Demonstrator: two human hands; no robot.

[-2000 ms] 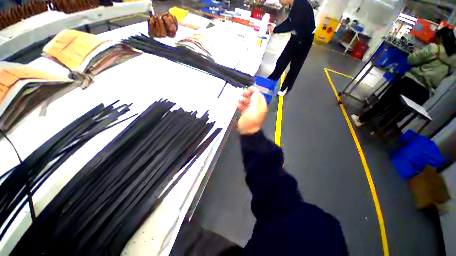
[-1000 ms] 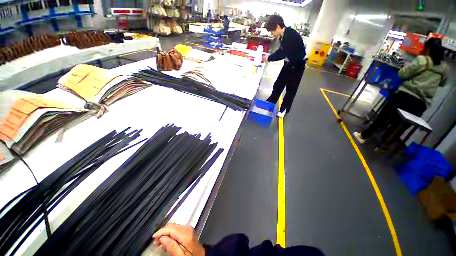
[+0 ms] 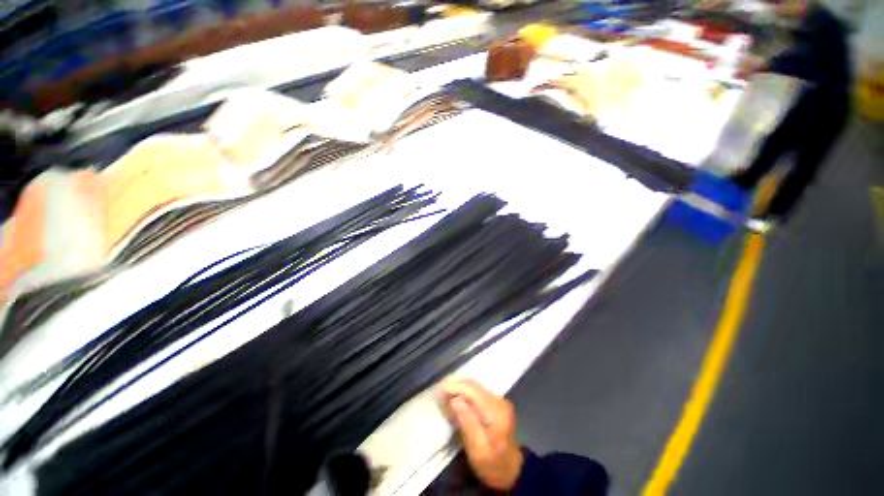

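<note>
The wide main pile of black leather straps (image 3: pixel 388 310) lies on the white table in front of me. A looser row of straps (image 3: pixel 242 281) lies beyond it. My right hand (image 3: pixel 482 431) is at the near table edge, just right of the pile, fingers curled; blur hides whether it grips anything. A dark round thing, probably the paint pot (image 3: pixel 347 475), is cut off by the bottom edge. A pale, stained board (image 3: pixel 412 441) lies between it and my hand. My left hand is not in view.
Open stacks of leather pieces with orange-tan tops (image 3: pixel 165 184) line the table's far side. Another strap bundle (image 3: pixel 582 136) crosses the table further along. A blue bin (image 3: pixel 712 206) stands at the table's edge. A person in dark clothes (image 3: pixel 819 87) stands beyond it. A yellow line (image 3: pixel 712 378) marks the floor.
The view has swung left and blurred, so the table fills more of it. My right hand came down from raised over the aisle to the near table edge and stays there. The dark round thing now shows.
</note>
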